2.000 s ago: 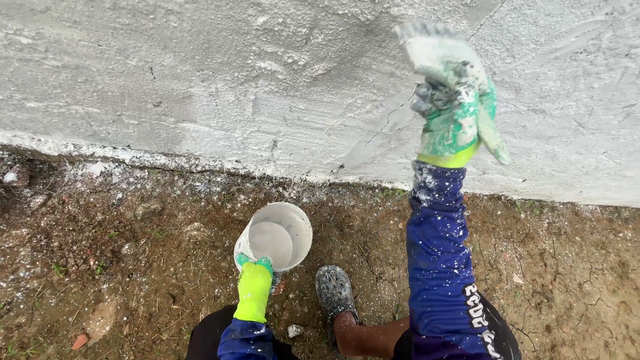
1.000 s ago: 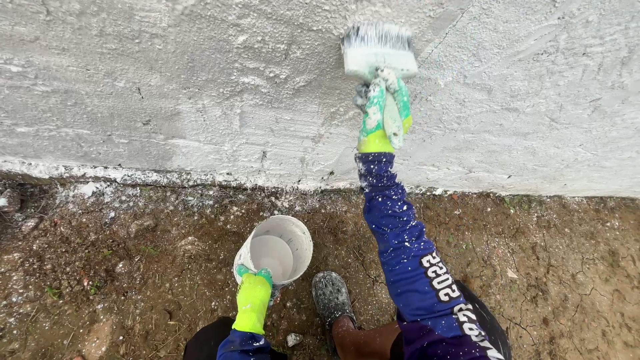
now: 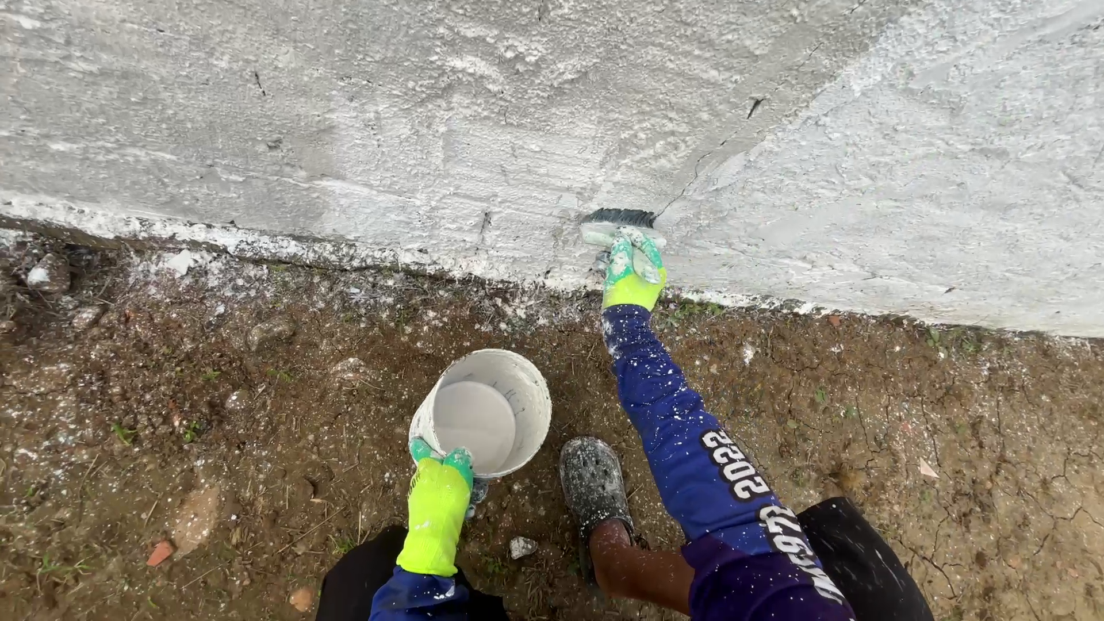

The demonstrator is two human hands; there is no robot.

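My left hand (image 3: 438,509), in a yellow and green work glove, grips the near rim of a white plastic bucket (image 3: 536,401). White liquid paint (image 3: 474,423) lies in the bucket. In a matching paint-smeared glove, my right hand (image 3: 634,272) holds a wide paintbrush (image 3: 621,226) by its handle. The brush's dark bristles point up toward the rough wall (image 3: 517,129), low down near its base and beside the lower end of a crack. Whether the bristle tips touch the wall is hard to tell.
Brown soil (image 3: 285,414) with white splashes runs along the wall's foot. My paint-speckled clog (image 3: 595,483) stands right of the bucket. A small pale stone (image 3: 522,547) lies below the bucket, and a reddish fragment (image 3: 160,553) is at the lower left.
My right hand has brought the brush down the wall, from high up to near its base. My left hand still holds the bucket in about the same place.
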